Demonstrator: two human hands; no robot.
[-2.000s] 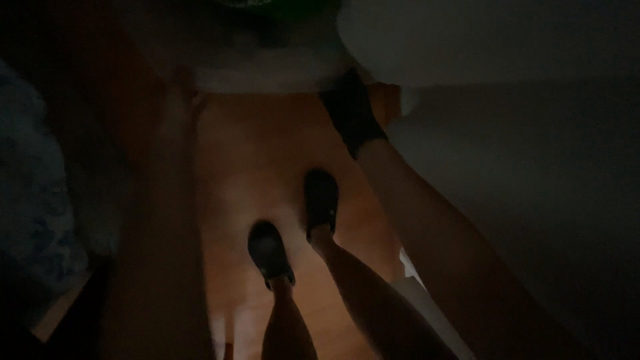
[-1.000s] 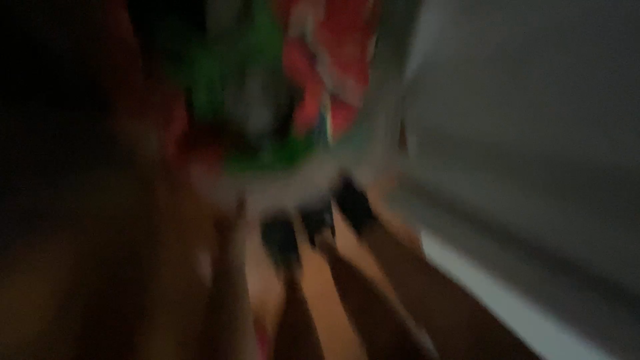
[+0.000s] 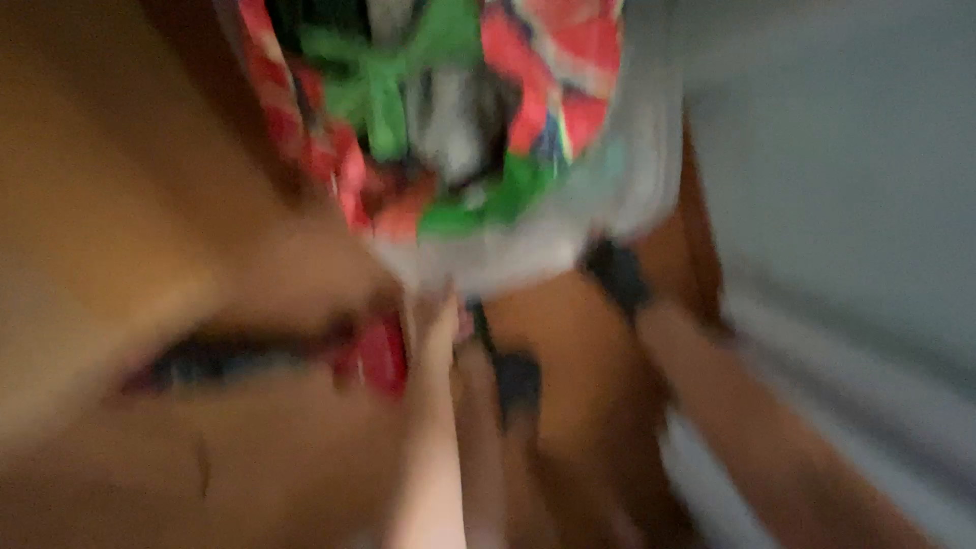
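Note:
A whitish container (image 3: 511,267), perhaps a laundry basket, is held in front of me, blurred by motion. Bright red patterned fabric (image 3: 579,69) and green fabric (image 3: 488,210) lie in it, with dark and pale items between them. At its near edge, my left hand (image 3: 444,305) holds on, its fingers mostly blurred. My right hand (image 3: 616,274), in a dark covering, grips the edge further right; its fingertips are hard to see. Below, a dark clog-like shoe (image 3: 518,385) is on one of my feet.
Wood-coloured floor (image 3: 564,320) shows under the container. A pale grey-blue upright surface (image 3: 839,175) runs along the right. At left are a large tan surface (image 3: 99,221), a red object (image 3: 377,354) and a dark elongated item (image 3: 229,358), all too blurred to identify.
The surroundings have become brighter. The container with its red and green fabrics shows far more than two seconds ago, when only its near edge was visible. The view has shifted.

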